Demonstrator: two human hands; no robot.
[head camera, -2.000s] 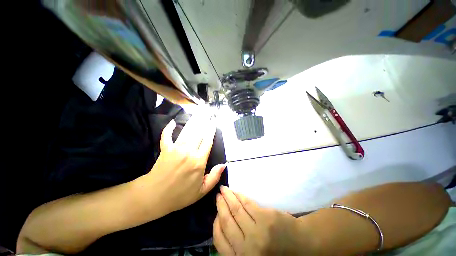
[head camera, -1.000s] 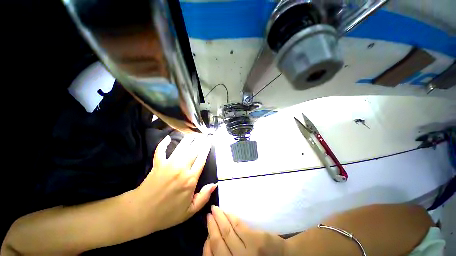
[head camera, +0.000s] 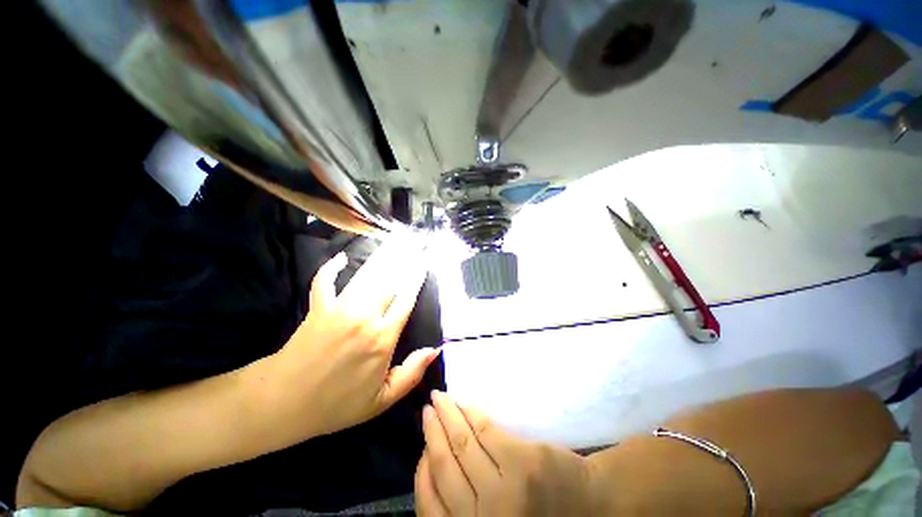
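The black garment (head camera: 192, 293) is heaped at the left, with its straight edge (head camera: 433, 313) running from the bright needle area towards me. My left hand (head camera: 354, 338) lies flat on it, fingertips at the glare by the needle, thumb out at the edge. My right hand (head camera: 495, 459) is nearer me, its fingertips closed on the garment's edge; the thumb is hidden. The presser foot and needle are lost in the glare (head camera: 409, 240).
The thread tension assembly (head camera: 485, 247) stands just right of the needle. A large grey knob (head camera: 617, 45) and shiny curved metal (head camera: 258, 121) are above. Red and silver thread snips (head camera: 667, 278) and a thread scrap (head camera: 752, 216) lie on the white bed. A white patch (head camera: 180, 170) shows at left.
The camera view has tilted and shifted, moving the machine parts and snips in the picture. Both hands keep nearly the same pose on the garment; no clear cloth movement shows.
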